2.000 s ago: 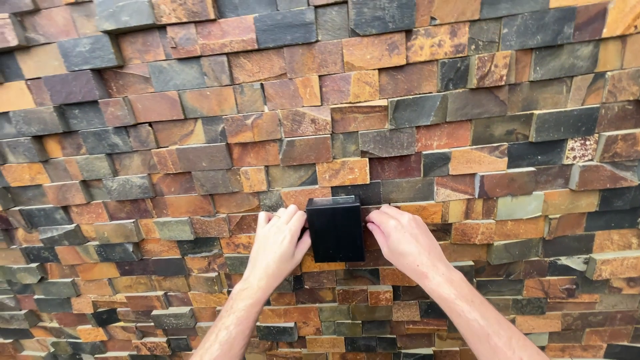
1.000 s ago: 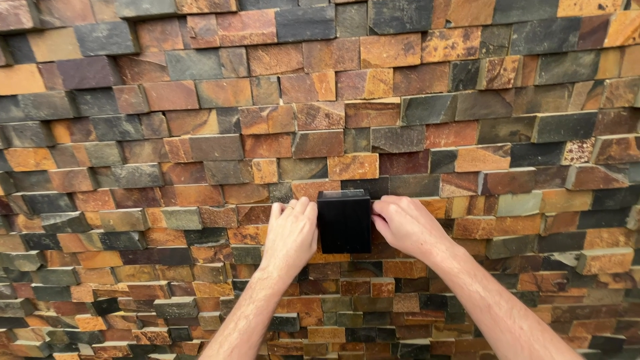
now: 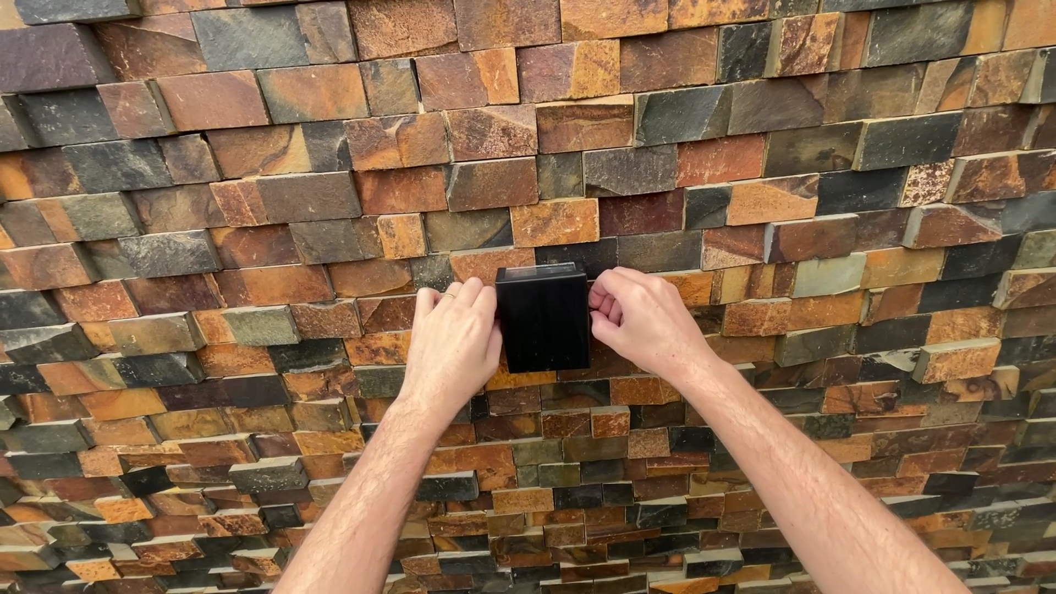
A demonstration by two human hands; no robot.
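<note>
A black rectangular box-shaped fixture (image 3: 544,322) is on the stone-clad wall, near the middle of the view, with a glassy strip along its top. My left hand (image 3: 458,338) is at its left side, fingers bent, the thumb near the box's edge; a thin ring is on one finger. My right hand (image 3: 648,322) is at the right side with its fingers curled in and the fingertips close to the box's edge. Whether either hand grips something small behind or beside the box is hidden.
Split-face slate tiles (image 3: 305,91) in rust, orange, grey and dark green fill the whole view. Their faces stand out to differing depths, leaving uneven ledges around the box and both hands.
Both hands stay at the two sides of the black box. The right hand's fingers look more curled than two seconds ago. The view has shifted slightly.
</note>
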